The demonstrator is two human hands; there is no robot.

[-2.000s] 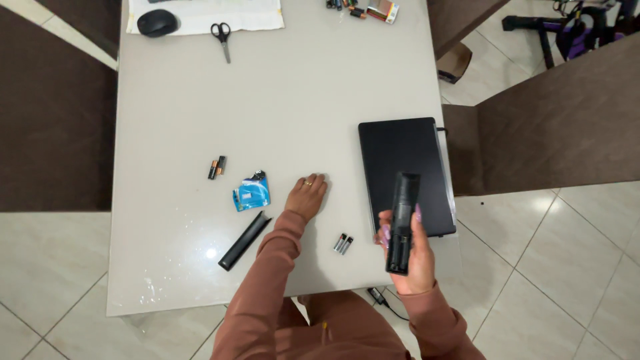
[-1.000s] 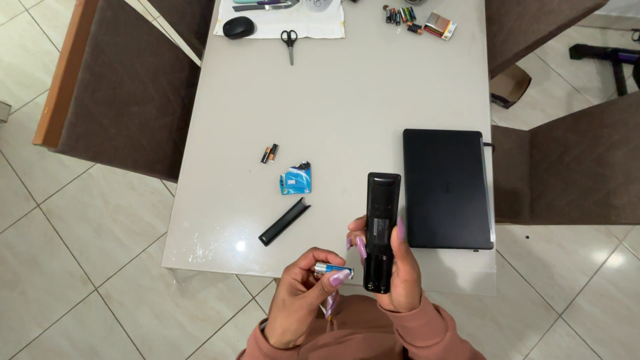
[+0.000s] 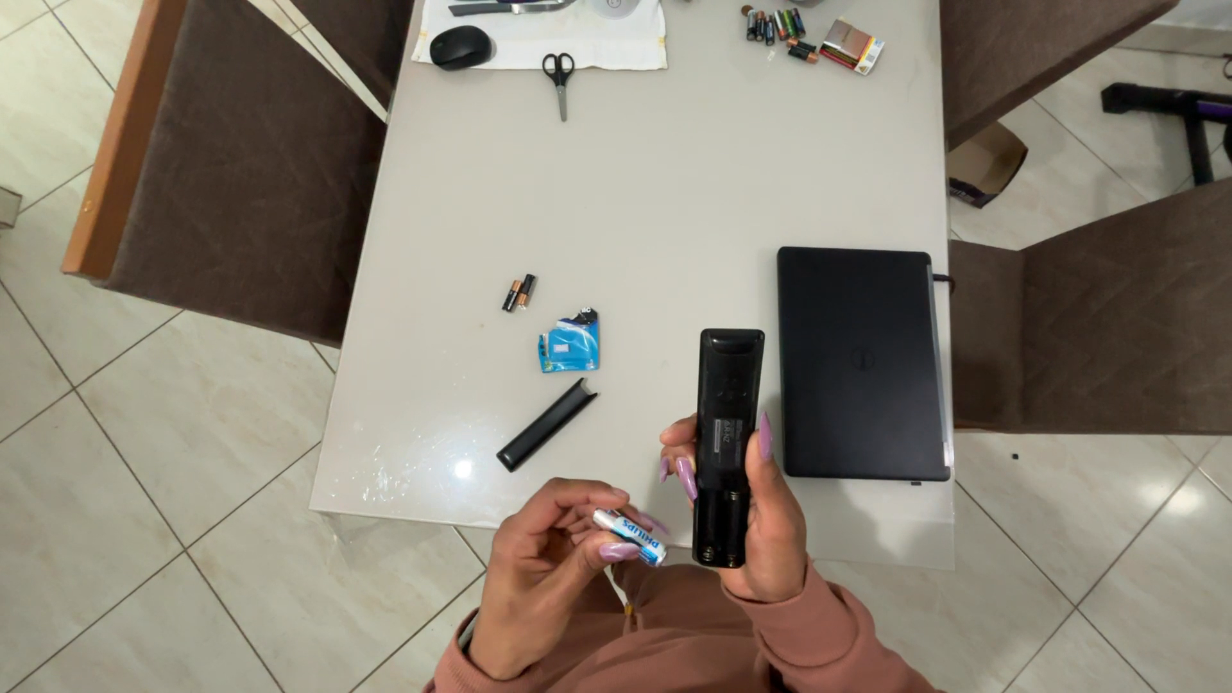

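Note:
My left hand pinches a white and blue Philips battery between thumb and fingers, low in the view; whether a second one lies behind it I cannot tell. Just right of it, my right hand holds a black remote control upright, back side up, its battery compartment uncovered at the lower end. The black battery cover lies on the table ahead of my left hand. Beyond the cover are a torn blue battery package and black and copper batteries.
A closed black laptop lies right of the remote. At the far side are scissors, a black mouse on a white cloth, several loose batteries and a battery pack. Brown chairs flank the table.
My left hand, resting on the table two seconds ago, now holds a battery near the remote. The batteries that lay near the table's front edge are gone from there. The view has shifted left.

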